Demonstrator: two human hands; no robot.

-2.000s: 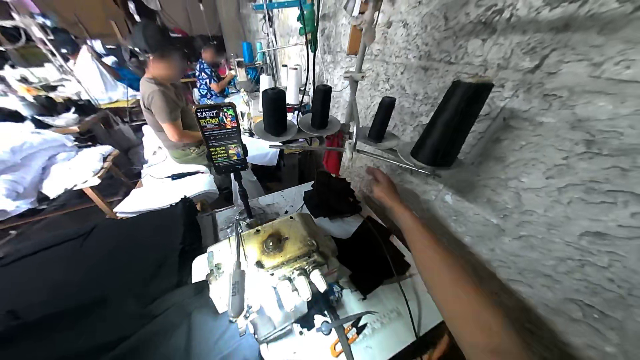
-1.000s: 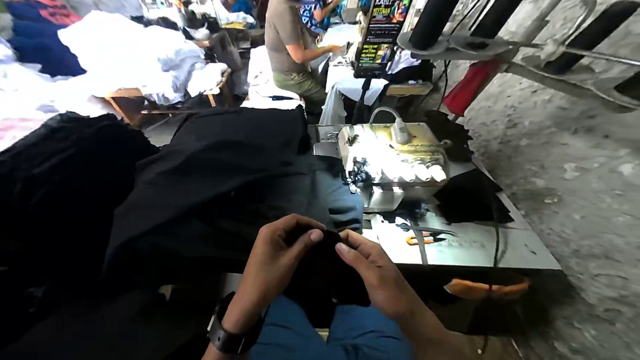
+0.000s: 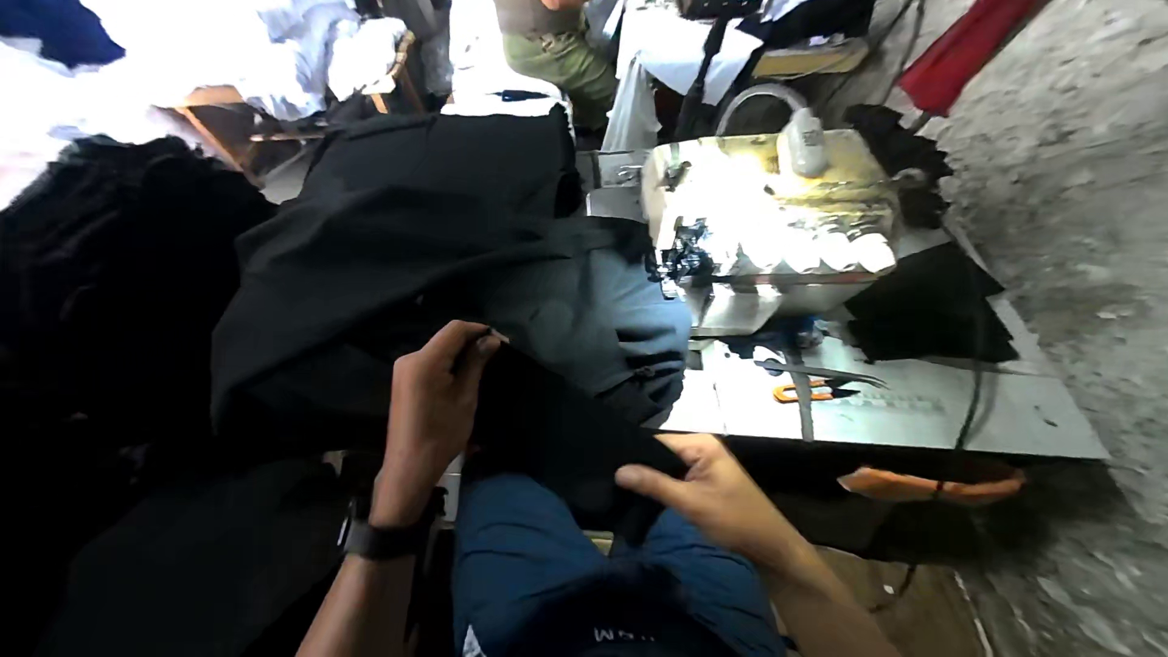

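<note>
A piece of black fabric point(image 3: 557, 429) stretches between my hands above my lap. My left hand point(image 3: 438, 401) pinches its upper left corner between thumb and fingertips. Lower and to the right, my right hand point(image 3: 703, 479) grips the other end, thumb on top. Beyond them, a large black cloth point(image 3: 392, 219) covers the left of the table, its lit folds touching the front of an overlock sewing machine point(image 3: 766, 210). A lamp point(image 3: 805, 144) shines on the machine. Orange-handled thread snips point(image 3: 817, 392) and metal tweezers point(image 3: 830, 372) lie on the tabletop right of my hands.
Black fabric pieces point(image 3: 931, 301) lie right of the machine, near the rough wall point(image 3: 1095, 237). A dark fabric heap point(image 3: 119, 274) stands at far left, white cloth point(image 3: 301, 55) behind it. An orange item point(image 3: 931, 485) hangs under the table edge. A person point(image 3: 557, 55) sits beyond the table.
My hands, close together one second ago, are now apart with black fabric stretched between them. Two seconds ago my right arm reached toward the thread stand. The view has swung downward and left.
</note>
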